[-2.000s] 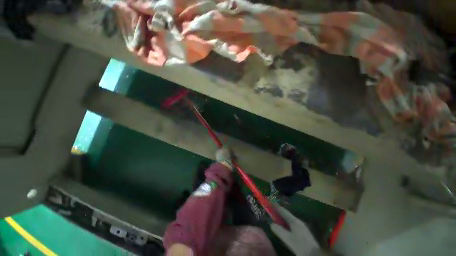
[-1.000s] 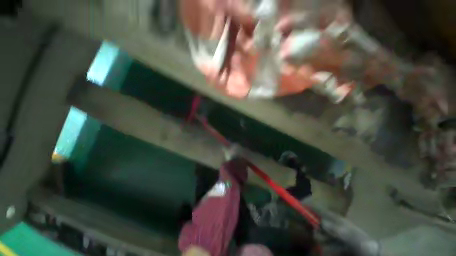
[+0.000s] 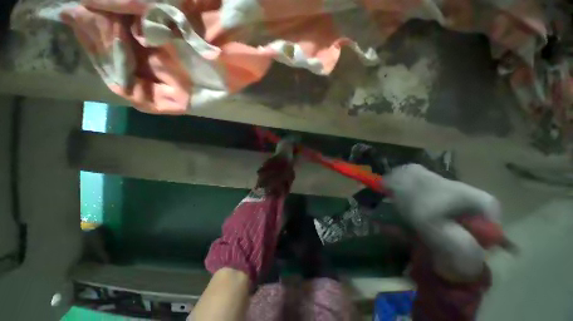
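A broom with a red handle (image 3: 342,166) runs across the middle, its upper part sloping down to the right. Reddish blur at its far end, by the gap between the beige beams, may be the broom head; its bristles cannot be made out. My left hand (image 3: 286,150), at the end of a maroon sleeve, is closed around the handle near that far end. My right hand (image 3: 440,210), in a pale grey glove, is closed around the near end, and the tip of the handle sticks out past it. The right hand is blurred.
An orange and white crumpled cloth (image 3: 239,69) hangs along the top. A beige beam (image 3: 169,160) crosses between two openings over green floor (image 3: 163,216). Dark and whitish crumpled bits (image 3: 342,226) lie right of centre. A blue object (image 3: 394,306) shows at the bottom edge.
My right hand has come up from the lower right with the handle's near end, so the handle lies flatter. My left hand is now nearer the broom's far end. The view has rotated.
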